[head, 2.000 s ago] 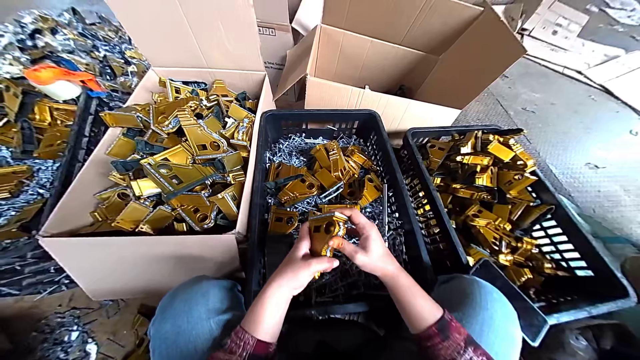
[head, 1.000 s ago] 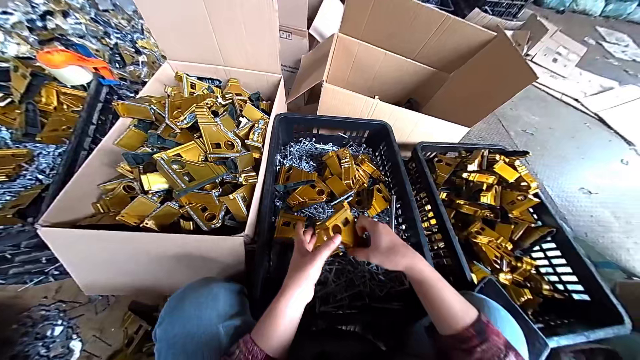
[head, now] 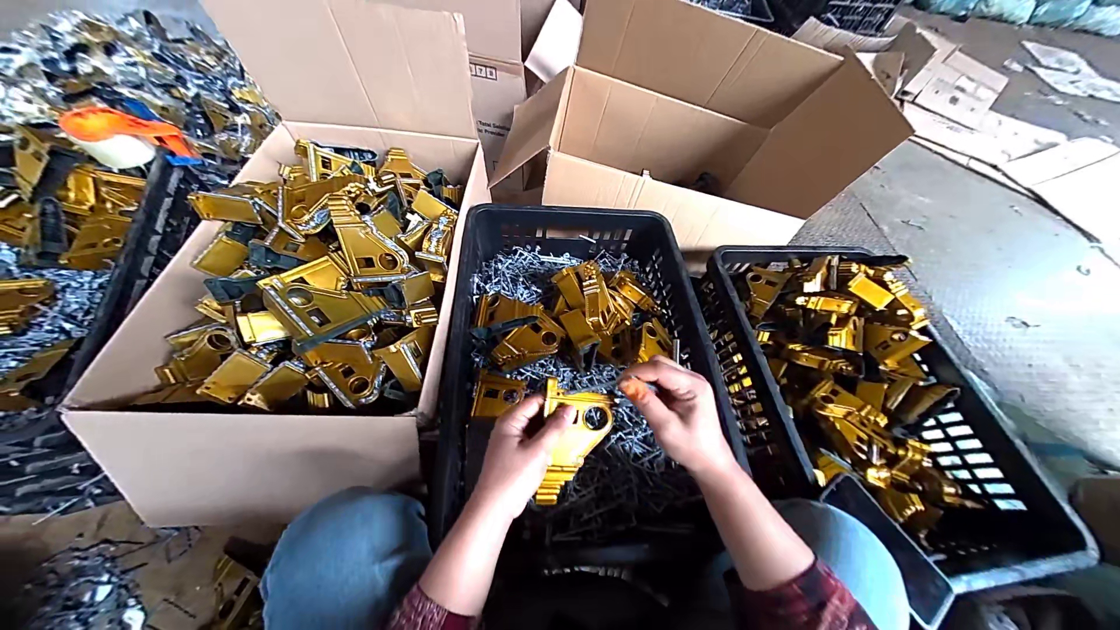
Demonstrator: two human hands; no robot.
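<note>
My left hand (head: 523,451) holds a gold-coloured bracket part (head: 577,433) with a round hole over the middle black plastic crate (head: 455,350). At the bracket's upper right, my right hand (head: 678,411) pinches a thin metal pin or screw (head: 612,387) between thumb and fingertips; its exact shape is hard to tell. Orange colour shows on a fingertip. Beneath both hands lie loose silver screws or pins (head: 516,273) and more gold bracket parts (head: 523,337) in the crate.
A cardboard box (head: 254,437) heaped with gold parts stands on the left. Behind is an open cardboard box (head: 665,192). On the right, another black crate (head: 1024,560) holds gold parts. An orange-and-white object (head: 118,140) lies at the upper left.
Both hands were on the gold part earlier; now the left hand holds it and the right hand has moved off to its upper right with a thin metal piece.
</note>
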